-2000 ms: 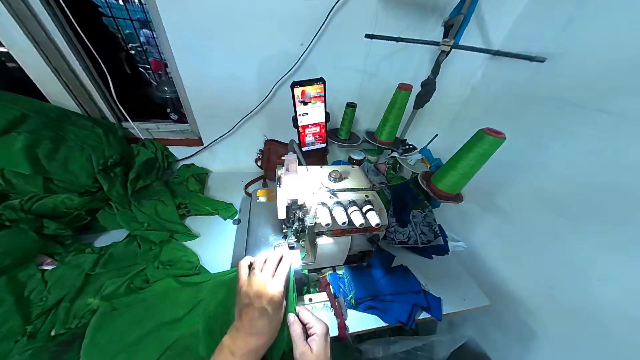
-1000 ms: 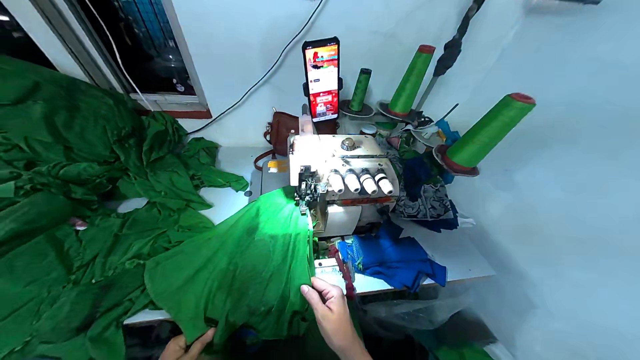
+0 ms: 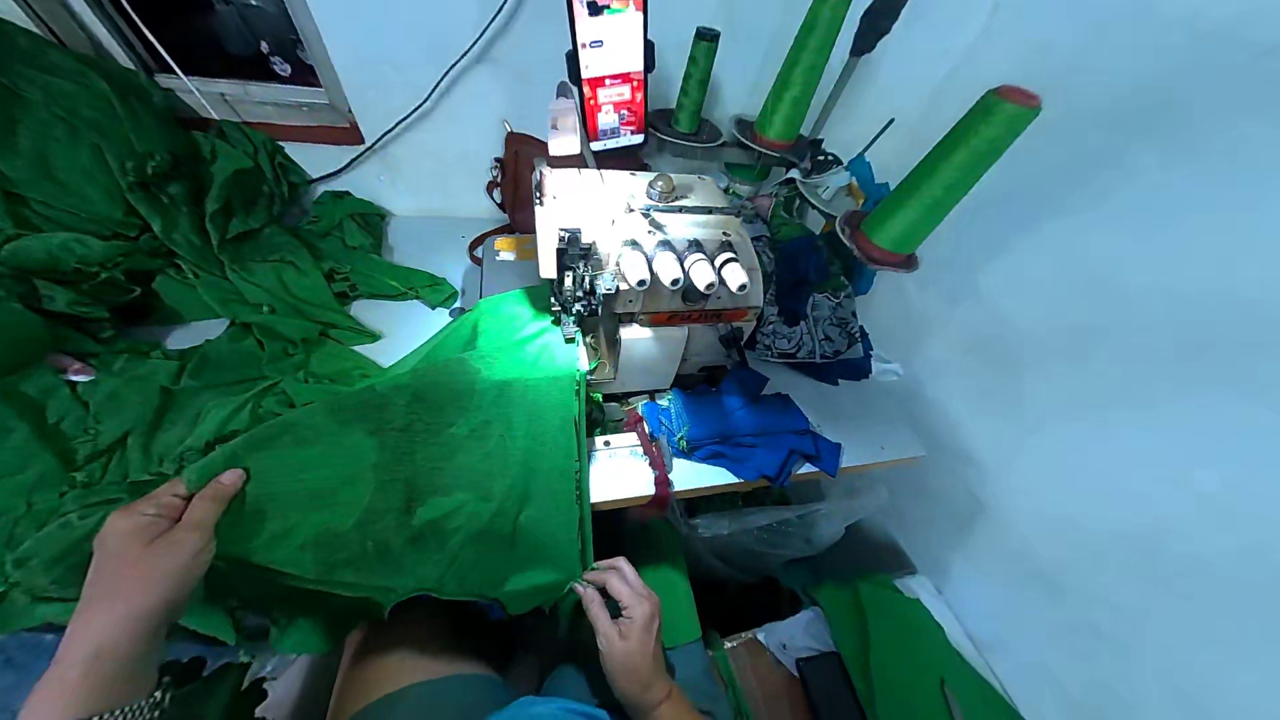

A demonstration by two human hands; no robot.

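Note:
A green fabric panel (image 3: 420,450) stretches from the presser foot of a white overlock sewing machine (image 3: 640,210) down toward my lap. My left hand (image 3: 160,545) pinches the panel's left edge between thumb and fingers. At its lower right corner, below the table edge, my right hand (image 3: 622,620) holds the fabric with thumb and fingertips. The panel's right edge runs nearly straight up to the lit needle area, where the needle itself is hard to see. Green thread cones (image 3: 950,175) stand behind and right of the machine.
A heap of green fabric (image 3: 150,260) covers the left side. Blue cloth pieces (image 3: 750,425) lie on the white table (image 3: 870,430) at right. Behind the machine are a phone (image 3: 612,75) in a holder and a brown bag (image 3: 522,180). A clear plastic bag (image 3: 790,525) hangs below the table edge.
My left hand has moved from near the needle area out to the panel's left edge. My right hand has moved down along the fabric edge. The panel is now spread wide.

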